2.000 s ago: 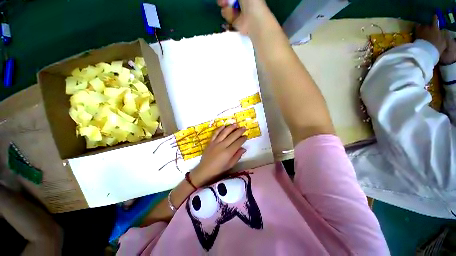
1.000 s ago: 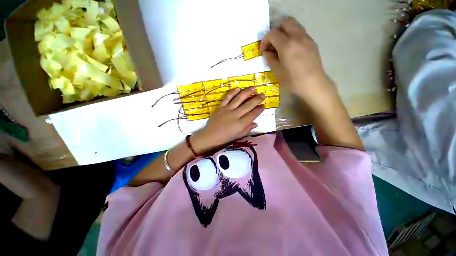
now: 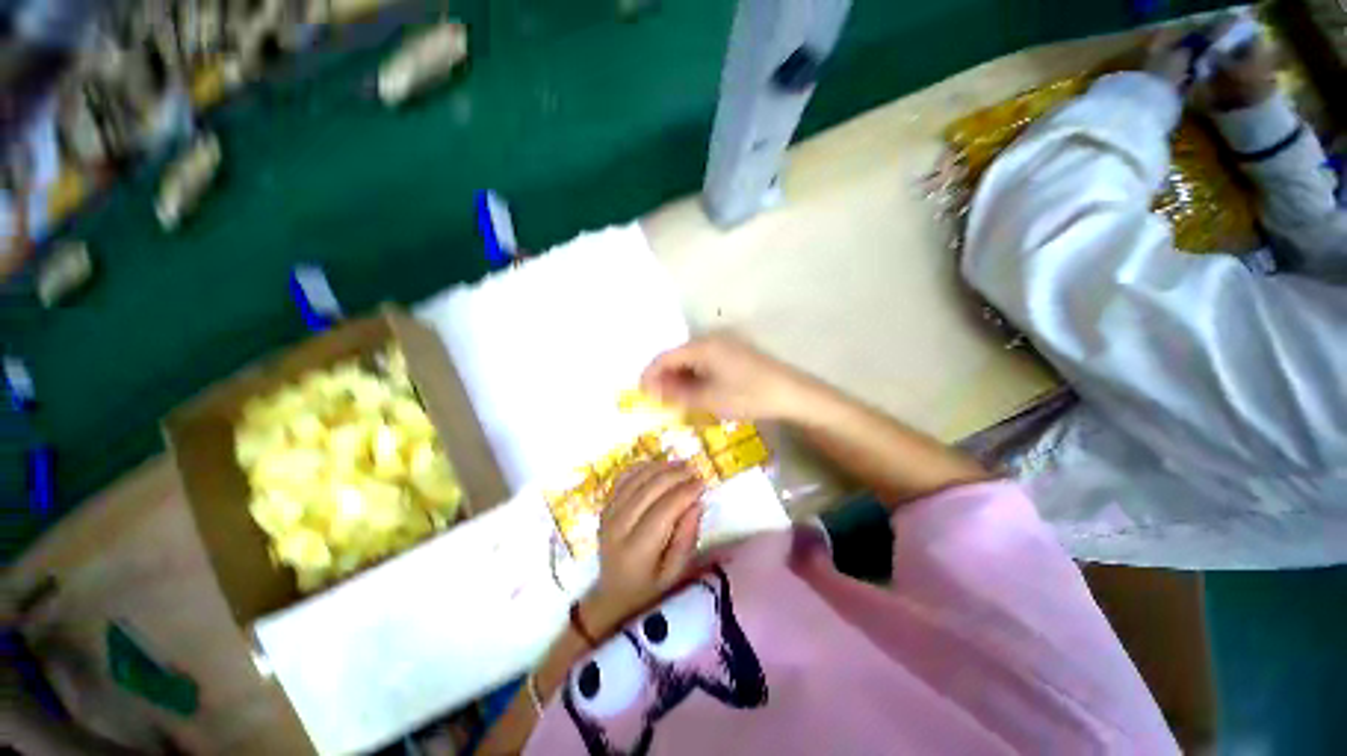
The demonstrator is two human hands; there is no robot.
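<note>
A block of glossy gold wired pieces (image 3: pixel 740 448) lies on the white work sheet (image 3: pixel 554 332) in front of me. My left hand (image 3: pixel 646 529) rests on the block, fingers spread over its middle. My right hand (image 3: pixel 709 378) is just above the block's far edge, its fingers together over a small yellow-gold piece (image 3: pixel 638 402). Blur hides whether the fingers grip that piece. Thin leads at the block's left end are faint.
An open cardboard box (image 3: pixel 473 406) of pale yellow pieces (image 3: pixel 347 465) stands at left. Beyond is the green conveyor belt (image 3: pixel 591 111) with blue cells (image 3: pixel 497 226) and tan assemblies (image 3: pixel 424 62). A grey metal upright (image 3: pixel 761 111) stands ahead. A white-sleeved person (image 3: pixel 1093 266) works at right.
The view has tilted up towards the belt. My right hand was over the belt, then came back to the single gold piece, and is now further left above the block. My left hand stays on the block.
</note>
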